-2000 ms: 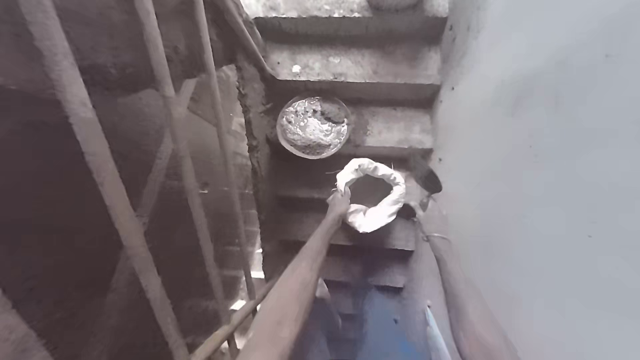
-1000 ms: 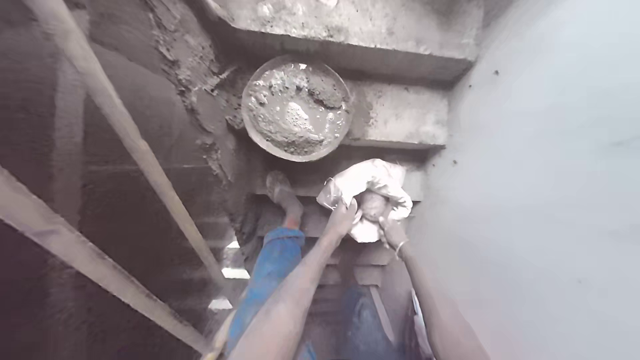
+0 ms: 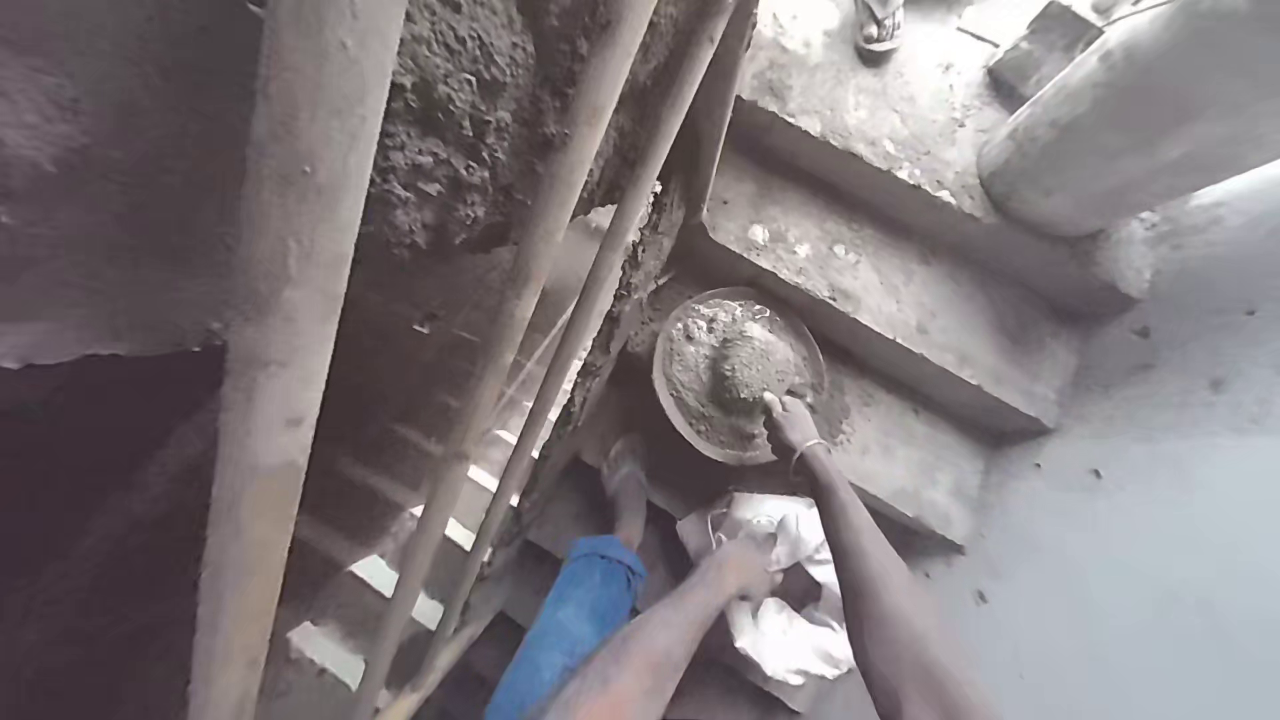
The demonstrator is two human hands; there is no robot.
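Note:
A round shallow pan (image 3: 680,410) of wet mortar rests on a concrete step. At its lower right edge is my right hand (image 3: 792,428), with a bangle at the wrist, closed on something at a rounded mound of mortar; whether it is a tool or a small bowl cannot be told. My left hand (image 3: 748,568) grips the rolled rim of a white woven sack (image 3: 795,640), just below the pan. The sack's mouth is open and its inside is dark.
Concrete steps (image 3: 900,320) rise to the upper right. Long poles (image 3: 530,270) stand at the left beside a drop. A pale wall (image 3: 1130,560) bounds the right. Above are a large cylindrical container (image 3: 1130,130), a block (image 3: 1045,50) and a person's sandalled foot (image 3: 880,28). My blue-trousered leg (image 3: 570,620) is below.
My right hand has moved from the sack up to the mortar pan. My left hand remains at the sack's rim. The view has turned and shifted.

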